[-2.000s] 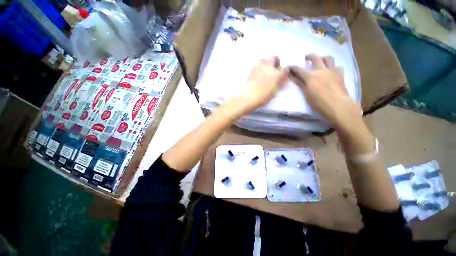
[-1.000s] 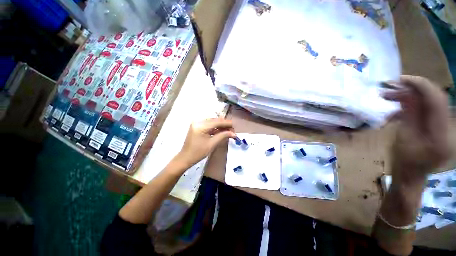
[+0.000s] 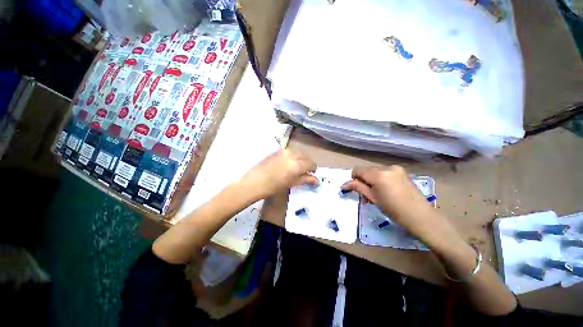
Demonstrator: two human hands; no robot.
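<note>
Two white square plates lie side by side in front of me, the left plate (image 3: 316, 214) and the right plate (image 3: 399, 237). Dark blue pegs stand on them, such as one peg (image 3: 334, 225) at the left plate's lower right. My left hand (image 3: 287, 171) has its fingertips at the left plate's upper left position, covering the peg there. My right hand (image 3: 383, 188) pinches the dark peg (image 3: 345, 190) at the left plate's upper right position and covers part of the right plate.
White layer sheets (image 3: 390, 89) with a few blue-and-gold pieces (image 3: 457, 66) lie in the open carton (image 3: 551, 64) behind. Filled plates (image 3: 511, 249) overlap at right. A printed carton (image 3: 144, 115) and a pale board (image 3: 224, 159) are at left. Dark specks lie on the brown bench.
My right hand has moved from beside the sheets at the right down to the left plate. My left hand stays at the upper left position, a little further over it.
</note>
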